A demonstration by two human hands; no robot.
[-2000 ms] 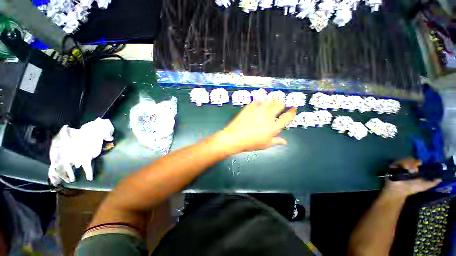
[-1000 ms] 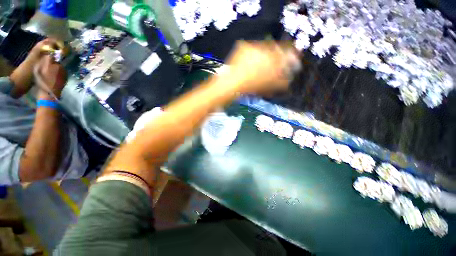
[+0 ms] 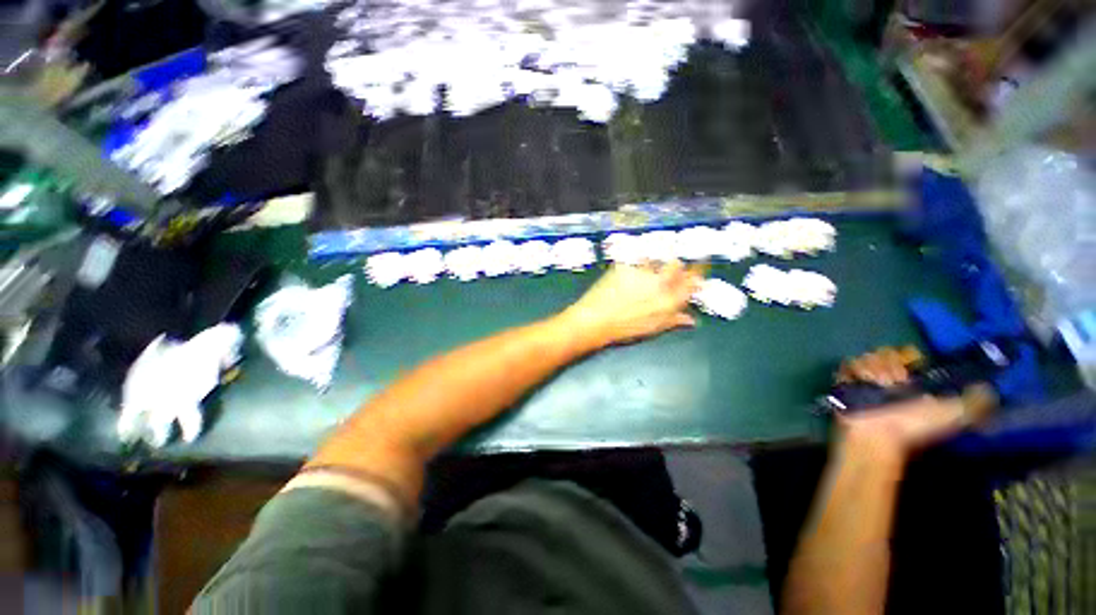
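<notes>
Round white plastic assemblies [image 3: 519, 256] stand in a long back row along the bench edge, with a few more in a shorter front row [image 3: 788, 286]. My left hand [image 3: 639, 300] reaches over the green mat at the left end of the front row; its fingertips are at the assemblies. Blur hides whether it grips one. My right hand [image 3: 901, 402] is closed around a black electric screwdriver [image 3: 856, 396] at the bench's right side, its narrow tip pointing left.
A heap of white parts [image 3: 517, 60] lies on the black surface [image 3: 481, 162] beyond the blue edge strip. A small clear bag [image 3: 303, 327] and white glove [image 3: 174, 382] lie at left. Blue cloth [image 3: 980, 264] and larger clear bags [image 3: 1043, 228] are at right.
The view swung left, then back. My left hand moved from above the black surface back to the rows. The front row has fewer assemblies at its left end than two seconds ago.
</notes>
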